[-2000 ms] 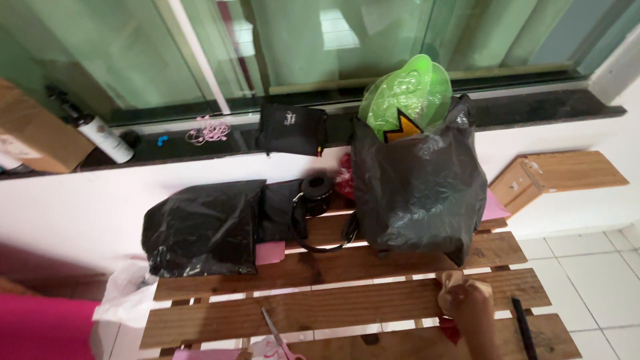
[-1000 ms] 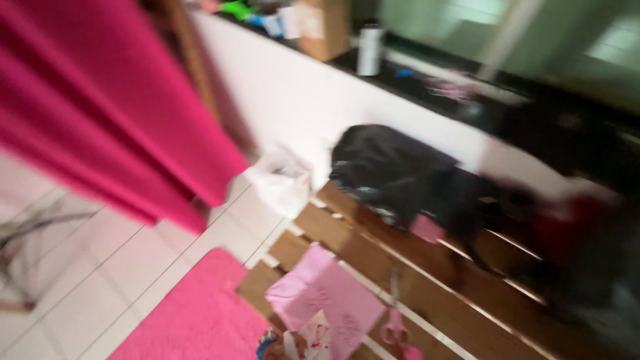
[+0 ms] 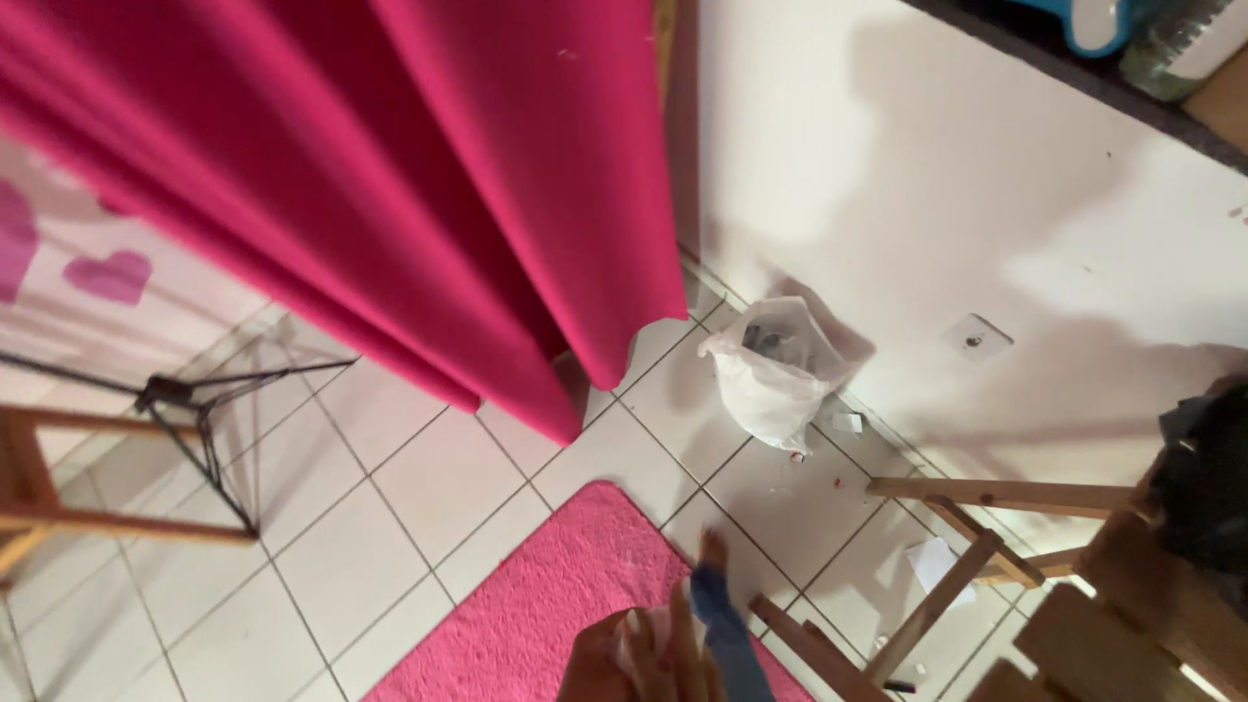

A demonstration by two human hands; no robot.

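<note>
At the bottom centre, my left hand and my right hand are close together, with fingers curled around a small pale crumpled piece; its kind is unclear. The lower parts of both hands are cut off by the frame. Just right of them are a blue trouser leg and a bare foot, partly blurred. Beneath lies a pink plush rug. Farther ahead, an open white plastic bag with dark contents stands on the tiles by the wall.
A pink curtain hangs ahead. At left are a black metal stand and a wooden frame. A slatted wooden table with a black plastic bag is at right. Paper scraps lie on the floor.
The view has swung far left, away from the tabletop and toward the floor and white bag. The pink sheet and scissors seen on the table earlier are out of view.
</note>
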